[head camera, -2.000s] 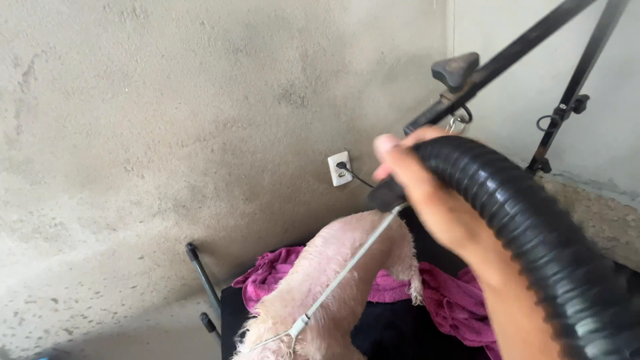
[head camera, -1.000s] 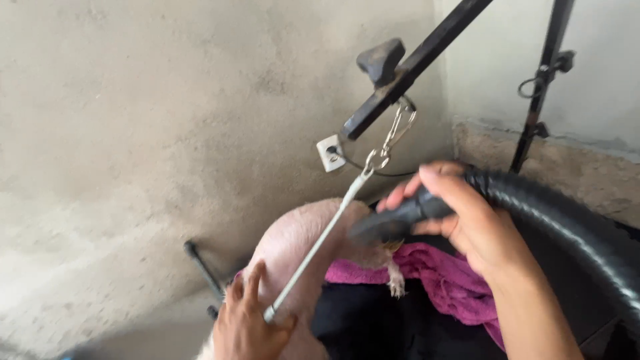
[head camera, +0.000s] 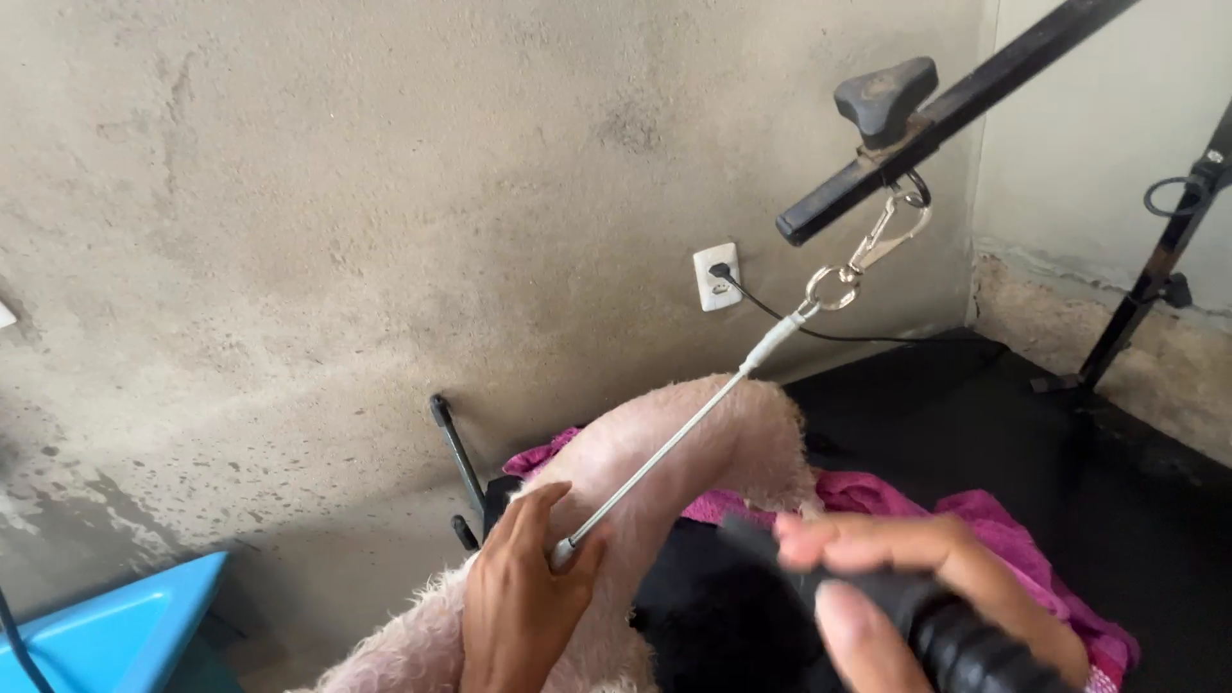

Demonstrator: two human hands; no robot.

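A light-coated, close-clipped dog (head camera: 664, 452) stands on a black grooming table (head camera: 962, 404), its head out of sight. My left hand (head camera: 529, 587) rests on its back, thumb and fingers spread around the lower end of a white grooming loop cord (head camera: 664, 448). That cord runs up to a metal snap hook (head camera: 881, 236) on the black grooming arm (head camera: 924, 135). My right hand (head camera: 924, 587) grips the black nozzle (head camera: 866, 587) of a ribbed dryer hose (head camera: 972, 645), low on the right beside the dog. The nozzle is blurred.
A magenta towel (head camera: 1001, 539) lies crumpled on the table behind and beside the dog. A plug with a black cable sits in the wall outlet (head camera: 717, 277). The arm's upright post (head camera: 1145, 279) stands at right, a blue tub (head camera: 115, 616) at lower left.
My left hand, not visible in the oldest frame, has come onto the dog's back. My right hand has brought the nozzle down from near the grooming arm to beside the dog.
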